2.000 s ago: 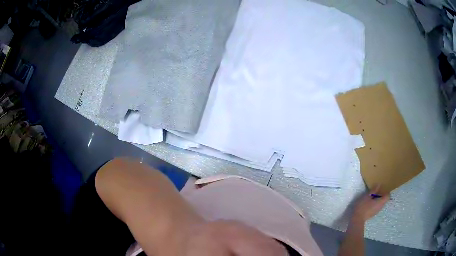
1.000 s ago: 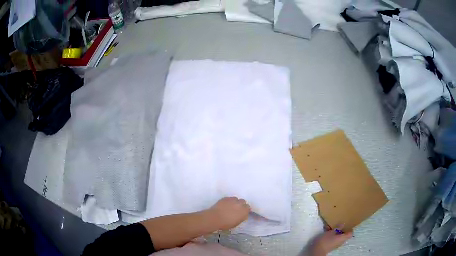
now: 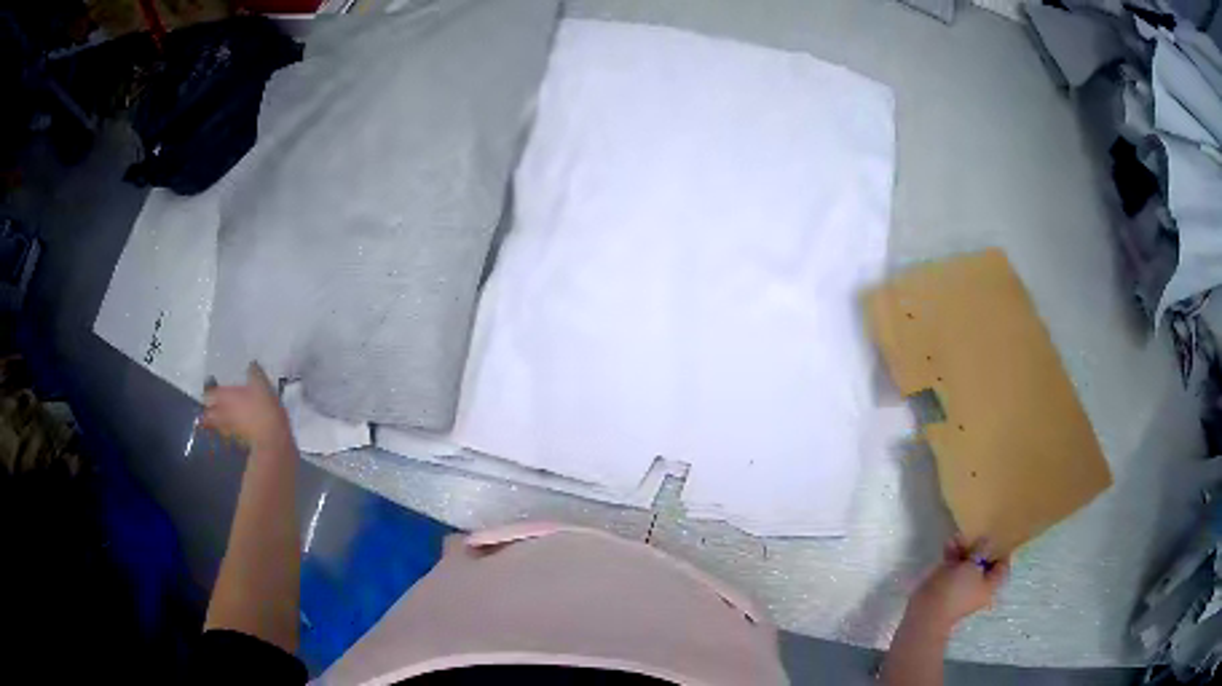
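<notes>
The tan pattern card [image 3: 998, 402] is right of the white panels, its notch facing left and small holes along that side. A shadow beside it suggests it is slightly raised. My right hand [image 3: 962, 590] grips its near corner, with a small blue-purple part of the pen showing at the fingers. The stacked white panels [image 3: 684, 268] lie flat, notch at the near edge. The grey panels [image 3: 375, 215] lie left of them, overlapping their edge. My left hand [image 3: 249, 413] is at the grey pile's near left corner, fingers apart, holding nothing visible.
A small white fabric piece [image 3: 326, 426] sticks out under the grey pile. A black plastic bag [image 3: 208, 114] lies at the far left. Grey and white bundles [image 3: 1186, 174] are heaped along the table's right side. The speckled table's [image 3: 148, 302] near left edge shows beside the grey pile.
My left hand has moved left from the white stack's near edge to the grey pile's corner. My right hand still holds the card. The camera view has tilted down.
</notes>
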